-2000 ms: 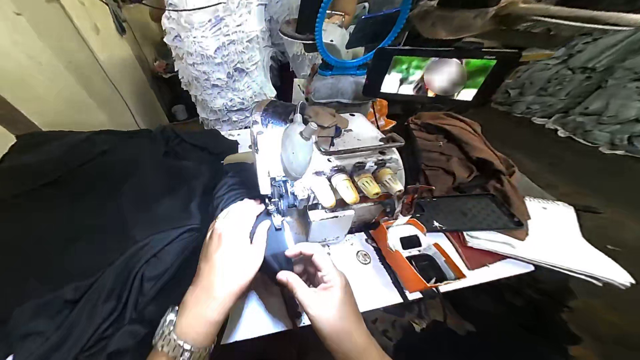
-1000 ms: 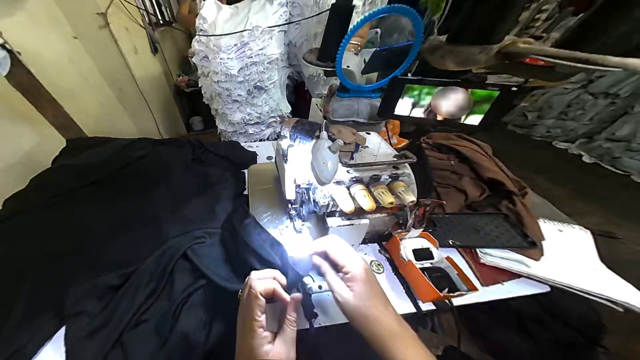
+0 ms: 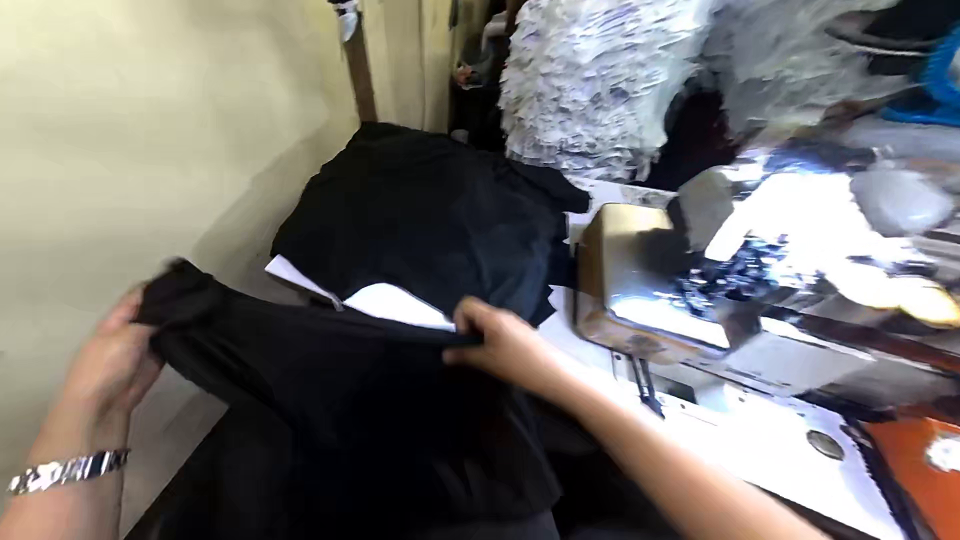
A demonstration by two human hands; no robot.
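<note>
A black garment [image 3: 360,390] hangs stretched between my two hands, left of the sewing machine. My left hand [image 3: 112,360], with a metal watch band [image 3: 67,471] at the wrist, grips its bunched upper left corner. At the upper right edge, my right hand [image 3: 495,337] pinches the cloth between thumb and fingers. Behind the garment, more black fabric [image 3: 427,217] lies heaped on the white table. The overlock sewing machine [image 3: 810,225] stands to the right with its lamp glare over the needle area, which hides detail there.
A yellowish wall [image 3: 150,135] rises close on the left. Behind the table stands a tall pile of white ruffled fabric [image 3: 600,82]. An orange box [image 3: 919,457] sits at the lower right edge, and part of a blue ring-shaped frame [image 3: 941,75] shows at the upper right.
Both hands have moved left from the machine's needle area and now hold a black garment up. The view has swung left.
</note>
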